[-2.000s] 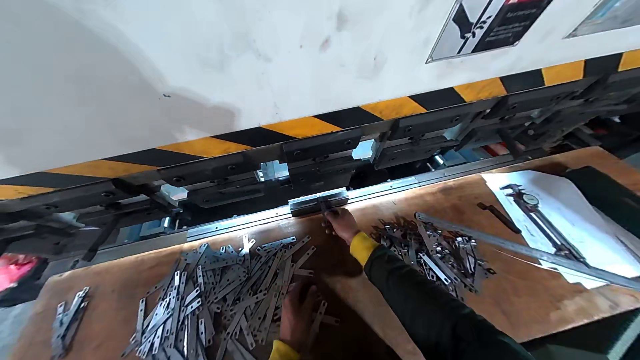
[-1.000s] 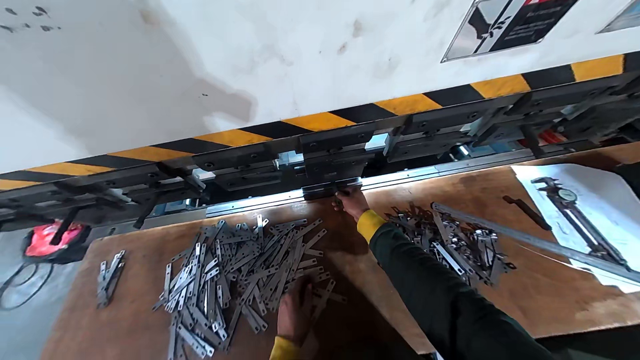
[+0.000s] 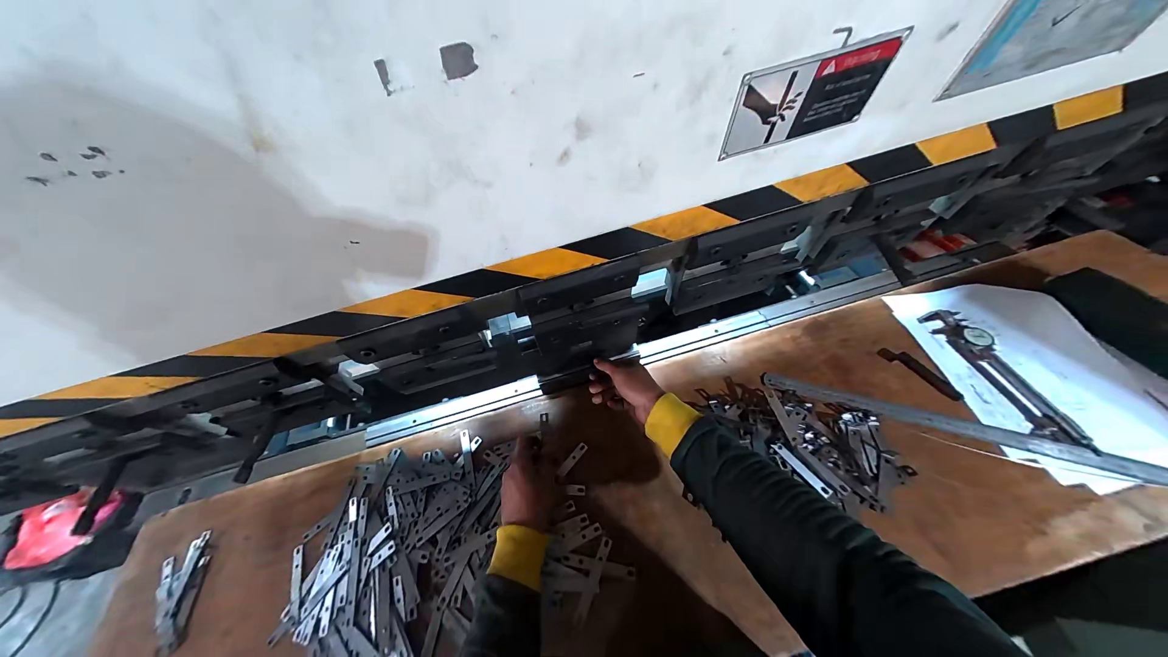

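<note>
My right hand (image 3: 624, 387) reaches to the press brake's die, its fingertips at the edge under the dark upper tool (image 3: 589, 339); whether a strip is between them is hidden in shadow. My left hand (image 3: 527, 488) is over the large pile of flat, punched metal strips (image 3: 392, 538), with a small strip (image 3: 545, 425) showing just above its fingertips. Right of my right sleeve lies a smaller pile of metal pieces (image 3: 821, 447), some of which look bent.
A steel rule (image 3: 949, 424) crosses the wooden table to the right. Beyond it, a dial caliper (image 3: 1004, 374) lies on white paper (image 3: 1049, 333), near a dark narrow tool (image 3: 920, 373). Several strips (image 3: 181, 589) lie far left. The machine's striped edge (image 3: 547, 264) overhangs the table.
The upper tool has come down to the die by my right hand. My left hand has moved forward over the large pile, toward the die.
</note>
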